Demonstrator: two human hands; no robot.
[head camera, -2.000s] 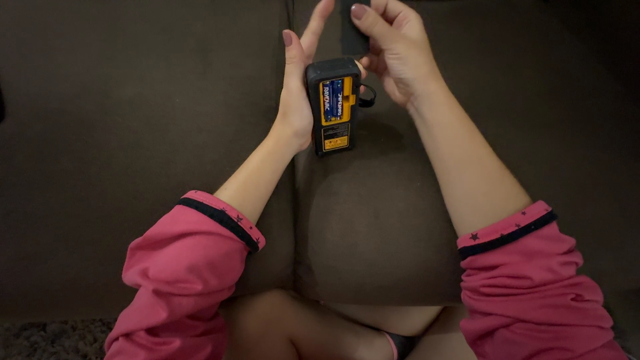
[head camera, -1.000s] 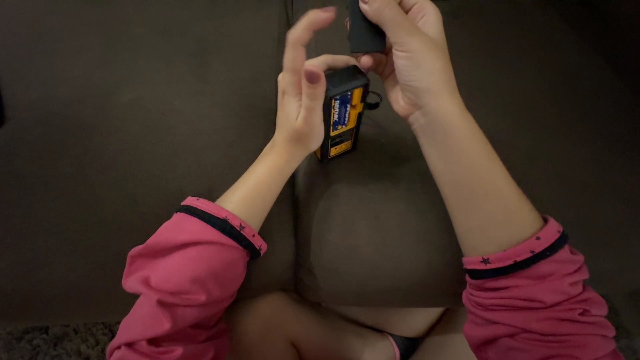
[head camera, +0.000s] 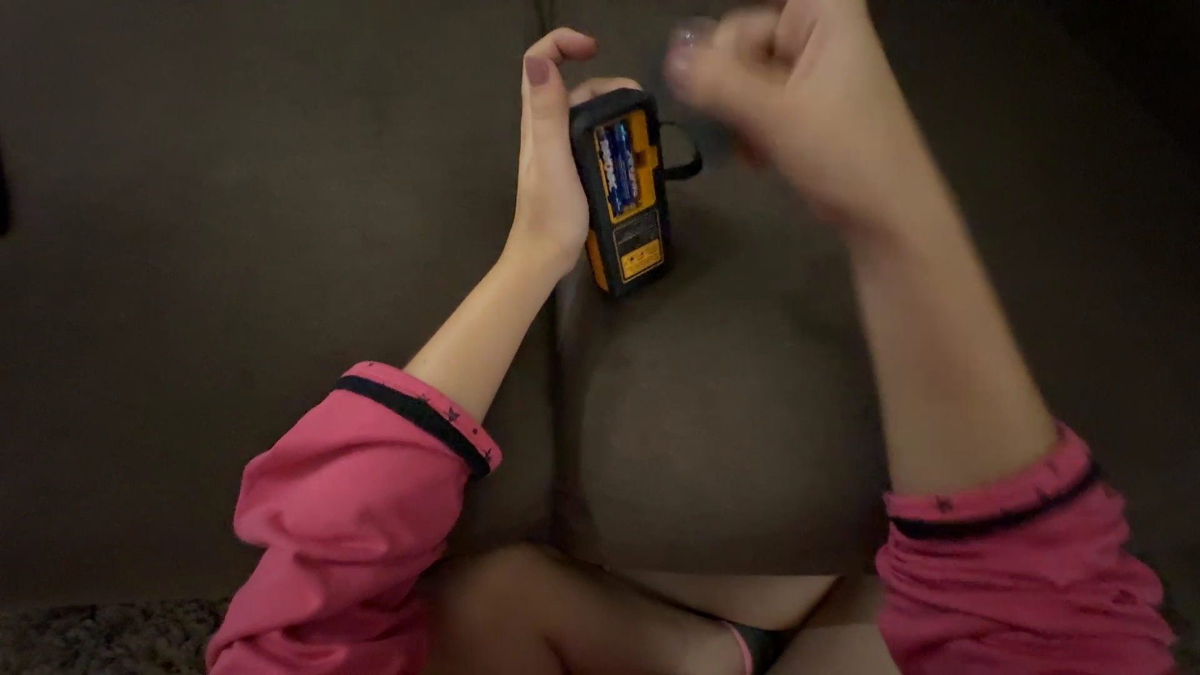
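My left hand (head camera: 558, 169) holds a black and yellow handheld device (head camera: 637, 234) upright, its back turned to the camera. The battery compartment on that back is uncovered, and blue batteries (head camera: 616, 169) lie in its upper part. A black wrist strap (head camera: 692, 169) loops out from the device's right side. To the right, my right hand (head camera: 797, 84) is raised and blurred by motion, fingers curled. A dark, blurred shape shows beside its fingertips; what it is cannot be made out in this view.
The device is over a dark brown sofa cushion (head camera: 731, 403), with a seam running beside it. My bent legs (head camera: 562, 600) are at the bottom, and a shaggy dark rug (head camera: 112, 637) shows at the lower left.
My right hand, which held a dark flat piece above the device, has moved to the right. The device's back faces the camera more than one second ago.
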